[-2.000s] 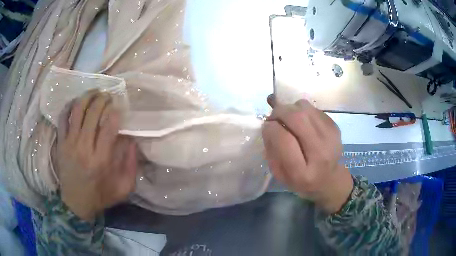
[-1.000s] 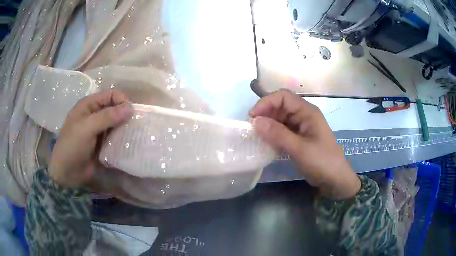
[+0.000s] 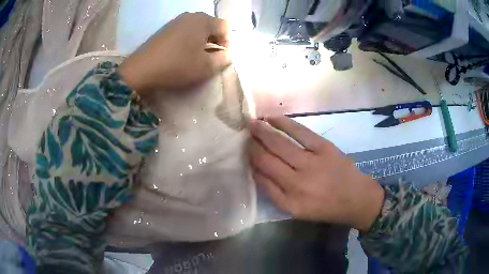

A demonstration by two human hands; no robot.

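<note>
The sheer glittery beige fabric [image 3: 198,166] lies over the left and middle of the table and hangs at its front edge. Its pale bound edge runs up toward the bright lamp glare. My left hand [image 3: 177,51] is at the upper end of this edge with its fingertips on the fabric, partly lost in glare. My right hand [image 3: 305,171] pinches the same edge lower down near the machine bed plate [image 3: 332,91]. The sewing machine head [image 3: 338,21] is at the upper right. Its needle area is hidden by glare.
Dark tweezers [image 3: 399,73] lie on the bed plate. Thread snips [image 3: 403,113] and a green stick-like tool [image 3: 448,126] lie to the right. Black scissors-like loops [image 3: 456,70] are at the far right. A ruler strip [image 3: 407,160] runs along the front edge, with a blue basket [image 3: 465,187] below.
My left hand has moved up and right toward the machine. My right hand has moved slightly left and down. The held edge has turned from roughly horizontal to steep, and the view has shifted closer.
</note>
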